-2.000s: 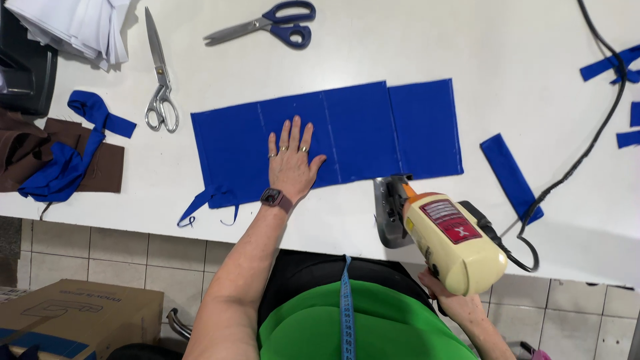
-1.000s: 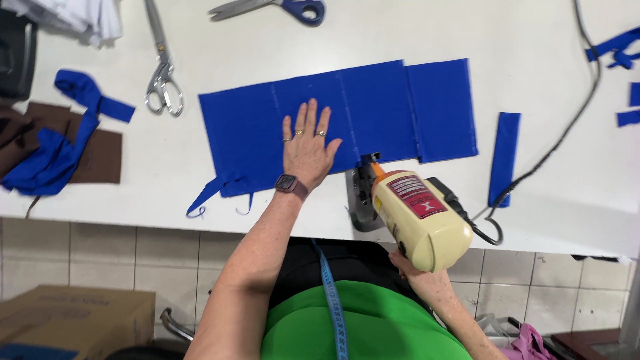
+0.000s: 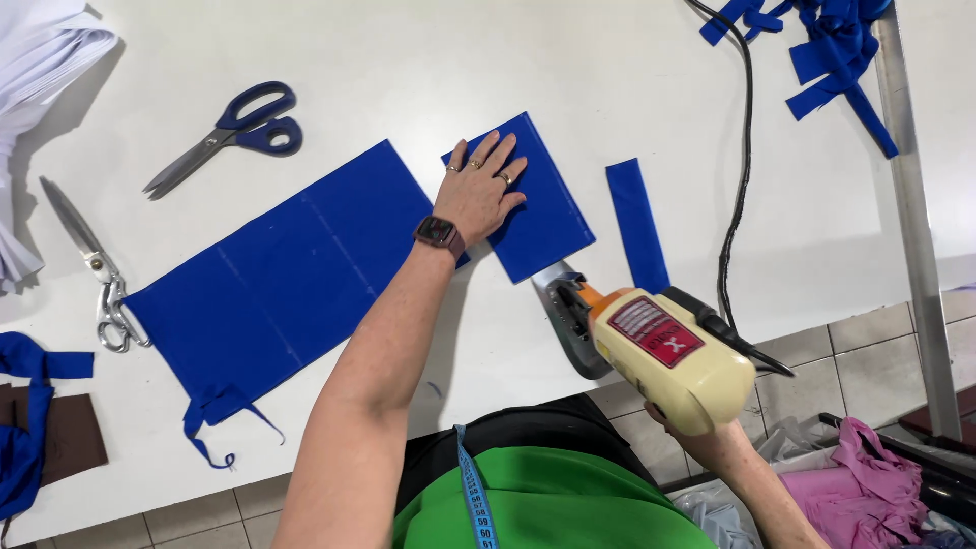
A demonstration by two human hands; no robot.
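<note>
My left hand [image 3: 482, 191], with rings and a watch, lies flat with its fingers spread on a smaller stack of blue fabric [image 3: 545, 202]. To its left rests a larger blue fabric piece [image 3: 282, 274] with chalk lines, separate from the smaller stack. My right hand [image 3: 698, 438] holds a cream electric fabric cutting machine [image 3: 671, 358] from below, its fingers mostly hidden. The machine's metal foot [image 3: 568, 320] stands on the table just below the smaller stack's lower corner. A narrow blue strip [image 3: 638, 225] lies right of the stack.
Blue-handled scissors [image 3: 221, 139] and metal shears [image 3: 95, 263] lie at the left, near white fabric [image 3: 46, 91] and brown fabric [image 3: 72, 438]. The machine's black cord [image 3: 746, 152] crosses the table. Blue scraps [image 3: 835, 53] lie by a metal post [image 3: 907, 152]. Pink fabric [image 3: 854, 480] is at lower right.
The smaller blue section, joined or adjoining the larger piece before, now lies apart from it under my left hand. The cutting machine is now by its lower corner. The view has shifted.
</note>
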